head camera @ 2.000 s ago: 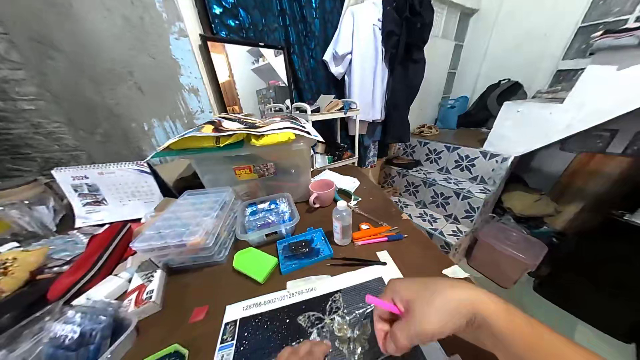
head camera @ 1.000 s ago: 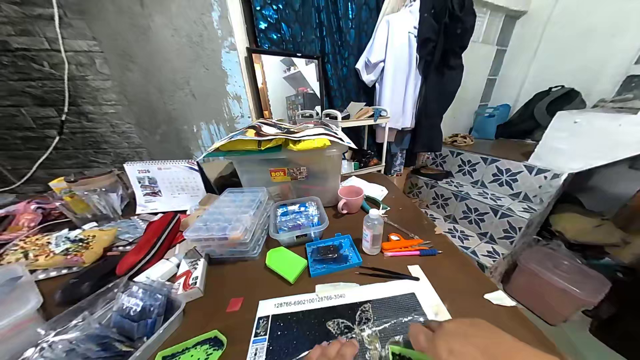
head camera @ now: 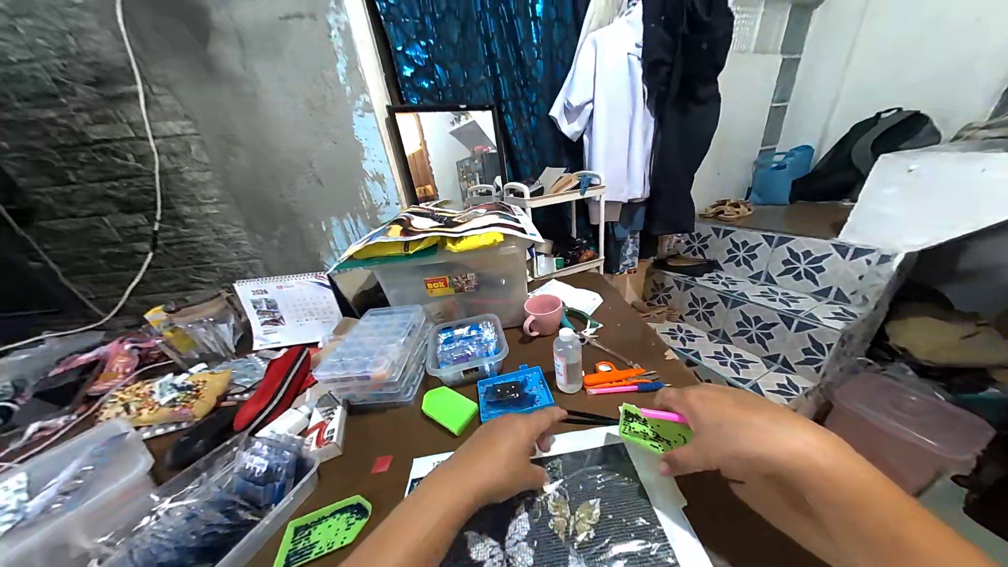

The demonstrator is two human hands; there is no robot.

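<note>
My right hand holds a pink applicator pen together with a small green tray of dark beads, over the right edge of a diamond painting. The painting is dark with pale butterflies and has clear film on part of it. Over its upper left reaches my left hand, fingers apart and nothing seen in them. Black tweezers lie between the hands. Just beyond my left hand is an open blue case. Another green tray with dark beads lies at the lower left.
A green tray, a lidded tub of packets, stacked clear organizers, a pink mug, a clear bottle and orange scissors stand or lie behind. A plastic bin of bead bags occupies the near left.
My right hand has moved up from the lower part of the painting and now holds the green tray beside its upper right edge. My left hand has also moved up. The view has shifted left.
</note>
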